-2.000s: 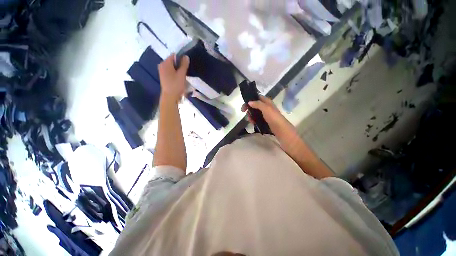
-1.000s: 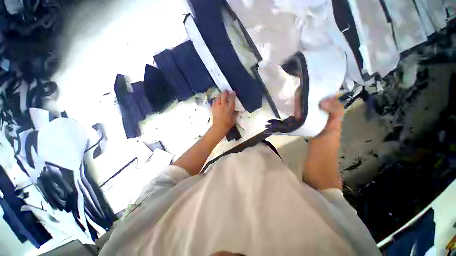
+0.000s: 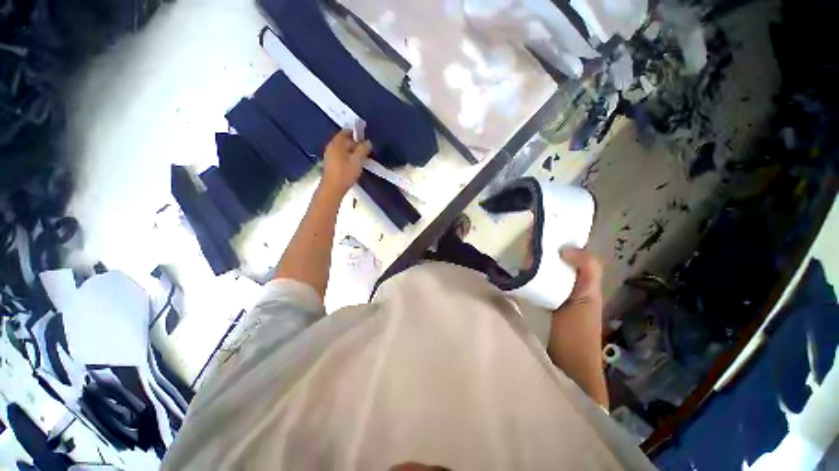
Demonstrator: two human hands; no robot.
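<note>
My right hand (image 3: 583, 276) grips a white paper-topped dark stack (image 3: 568, 230), bent in a curve beyond the table edge, its dark layers on the inner side. My left hand (image 3: 346, 158) holds the near end of a long narrow white paper strip (image 3: 308, 77). The strip lies along a large navy panel stack (image 3: 368, 87) with a curved outline. Several smaller navy cut stacks (image 3: 276, 124) lie side by side left of my left hand. A narrow dark piece (image 3: 388, 200) lies by the table edge.
The pinkish patterned sheet (image 3: 460, 69) lies at the upper middle, beside the table edge (image 3: 478, 179). White and dark cut pieces (image 3: 101, 322) lie at the lower left. Dark offcuts (image 3: 28, 120) are heaped at the far left. Scraps litter the aisle at right, beside blue fabric (image 3: 764, 414).
Since two seconds ago, my right hand has gone from a dark bundle to the bent white-topped stack. In the last second that stack has moved lower, and my left hand now holds the strip's end.
</note>
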